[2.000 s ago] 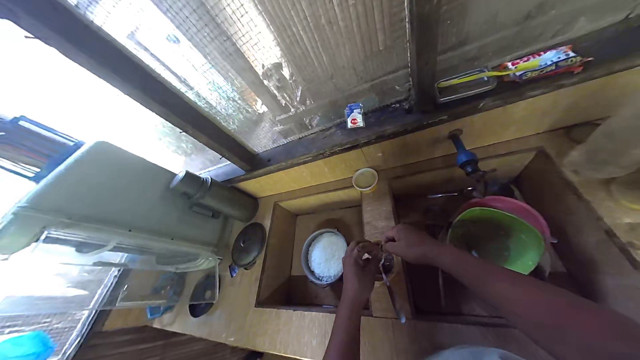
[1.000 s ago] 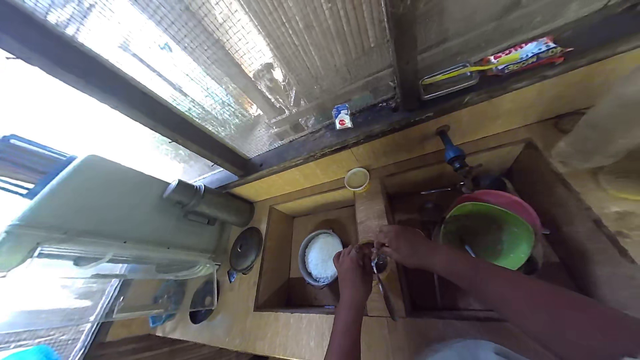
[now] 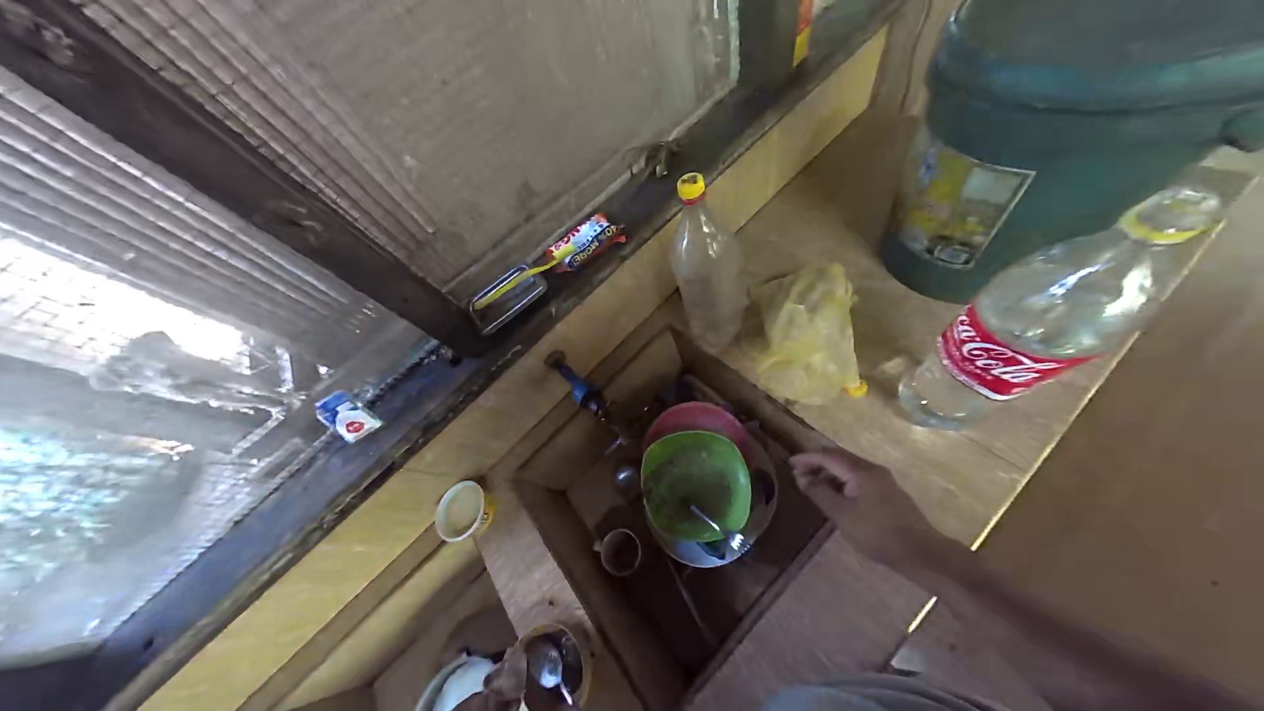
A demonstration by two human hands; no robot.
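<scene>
At the bottom edge, my left hand (image 3: 506, 679) is mostly cut off, between a pot with white contents (image 3: 462, 683) and a small round container (image 3: 583, 660). A metal spoon (image 3: 549, 666) lies in that container, close to the fingers; whether they grip anything is hidden. My right hand (image 3: 847, 482) is over the right rim of the sink basin (image 3: 780, 583), fingers loosely curled and thumb apart, with nothing visible in it. Left of it, a green bowl (image 3: 691, 484) holding a fork (image 3: 733, 540) rests on a red bowl (image 3: 699, 417) in the basin.
A mug (image 3: 619, 552) and a blue tap (image 3: 583, 390) are at the basin. An empty plastic bottle (image 3: 709, 272), yellow plastic bag (image 3: 812, 336), Coca-Cola bottle (image 3: 1037, 326) and large green bucket (image 3: 1017, 188) stand right. A small tub (image 3: 461, 511) sits near the sill.
The view has swung far to the right. My right hand has left the small container by my left hand and moved right, to the far side of the basin.
</scene>
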